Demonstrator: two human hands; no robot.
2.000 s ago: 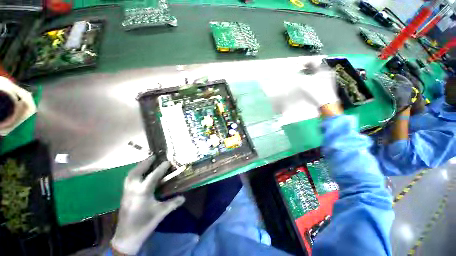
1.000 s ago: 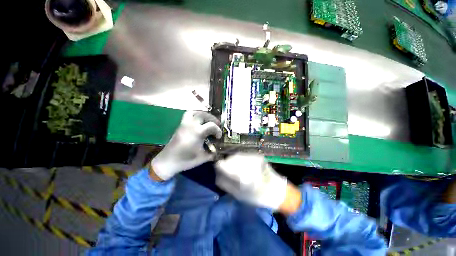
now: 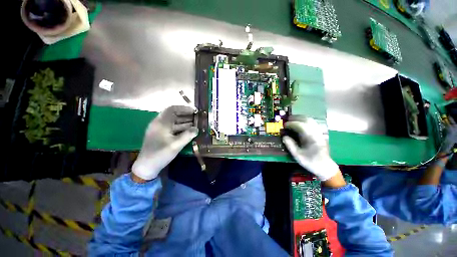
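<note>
The dark wave solder pallet (image 3: pixel 240 149) lies on the bench in front of me, with a circuit board (image 3: pixel 254 100) in it. A long white bar (image 3: pixel 227 100) runs along the board's left side. Olive-green hold-down pieces (image 3: pixel 249 56) stand at the pallet's top edge and right edge. A small latch (image 3: pixel 199 155) sticks out at the lower left corner. My left hand (image 3: pixel 168 133), in a white glove, is at the pallet's left edge with curled fingers; whether it grips the edge is unclear. My right hand (image 3: pixel 306 143), gloved, touches the lower right edge, its fingertips partly hidden.
A shallow parts tray (image 3: pixel 86 95) with olive pieces is at left. A parts bin (image 3: pixel 393 108) is at right. The work mat (image 3: pixel 313 95) lies beside the pallet. A board tote (image 3: pixel 330 226) is below the bench. Green boards (image 3: pixel 317 17) lie on the conveyor. Another person's sleeve (image 3: pixel 401 193) is at right.
My hands were together at the pallet's lower left corner. My right hand has moved right to the lower right edge. The left has opened out along the left edge. The view has shifted slightly.
</note>
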